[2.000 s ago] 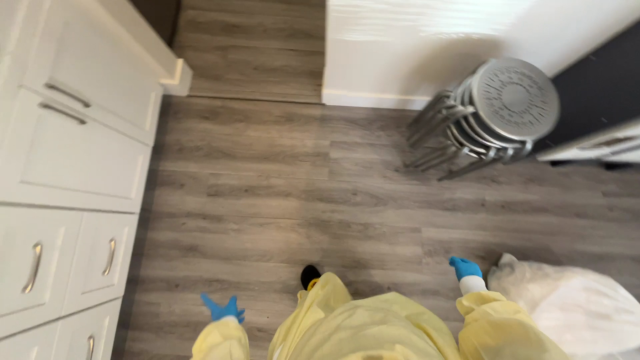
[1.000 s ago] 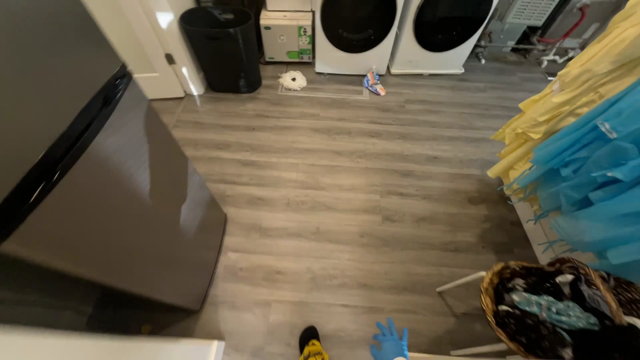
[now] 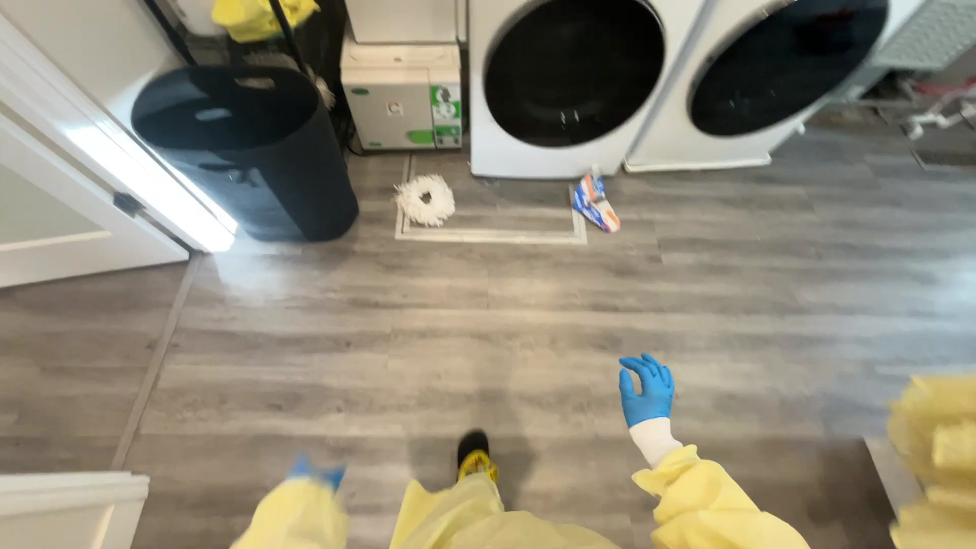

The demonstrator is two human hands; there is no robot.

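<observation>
My right hand (image 3: 648,389), in a blue glove with a white cuff and a yellow gown sleeve, hangs over the wood-look floor with fingers apart and holds nothing. Low at the left, my left hand (image 3: 316,471) shows only as a blurred bit of blue glove beyond its sleeve; its fingers cannot be made out. Ahead on the floor lie a white string mop head (image 3: 438,211) and a crumpled blue, white and orange plastic package (image 3: 593,204). The mop head is near a black bin (image 3: 305,183), the package in front of two front-loading machines (image 3: 545,160).
A white box-shaped appliance (image 3: 389,107) stands between the bin and the machines. A door (image 3: 76,221) is at the left, a white panel edge (image 3: 76,488) at the lower left. Yellow gowns (image 3: 938,457) hang at the lower right. Pipes (image 3: 934,118) run near the floor at the upper right.
The view has moved from cabinets and stacked stools to the laundry machines, which are now nearer. The refrigerator and the basket seen a second ago are out of view.
</observation>
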